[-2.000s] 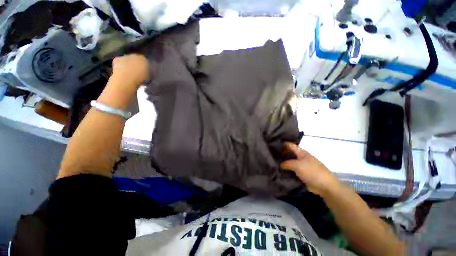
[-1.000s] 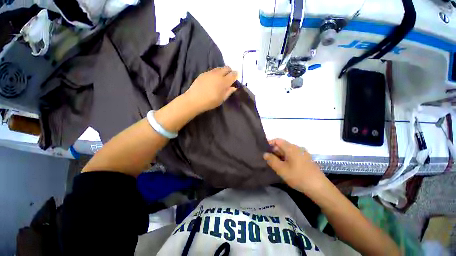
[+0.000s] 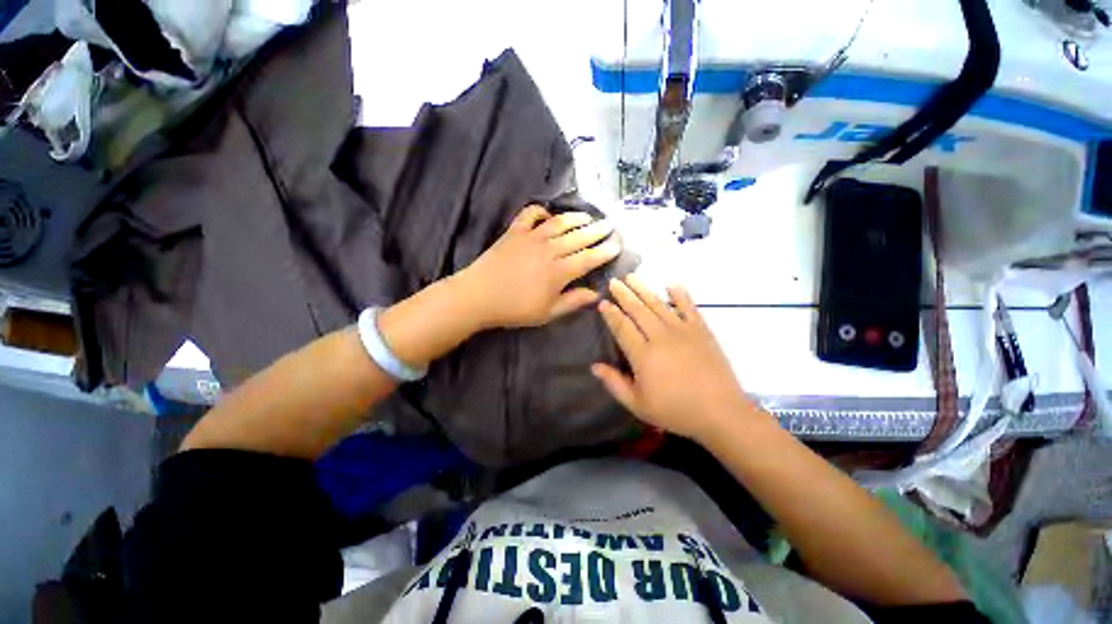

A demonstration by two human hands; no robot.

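The dark brown fabric panel (image 3: 463, 366) lies in folds over the table and hangs over its front edge. My left hand (image 3: 537, 268) lies on the panel near its right edge, fingers pointing right. My right hand (image 3: 665, 354) lies at the same edge, its fingertips on the fabric close to my left fingertips. Whether either hand pinches the fabric cannot be told. The presser foot and needle (image 3: 644, 189) are just above my fingers, with the round metal attachment (image 3: 695, 195) to their right. The fabric edge under my fingers is partly hidden.
The white sewing machine (image 3: 1024, 134) stands at the back right. A black phone (image 3: 871, 274), checked brown tape (image 3: 943, 317) and white strips (image 3: 988, 414) lie at the right. At the left are a grey vented box (image 3: 24, 226), white and dark pieces (image 3: 171, 37) and a brown spool (image 3: 39, 329).
The brown panel has shifted and spread leftward. My left hand has moved from the panel's upper left to its right edge. My right hand has moved up and left beside it.
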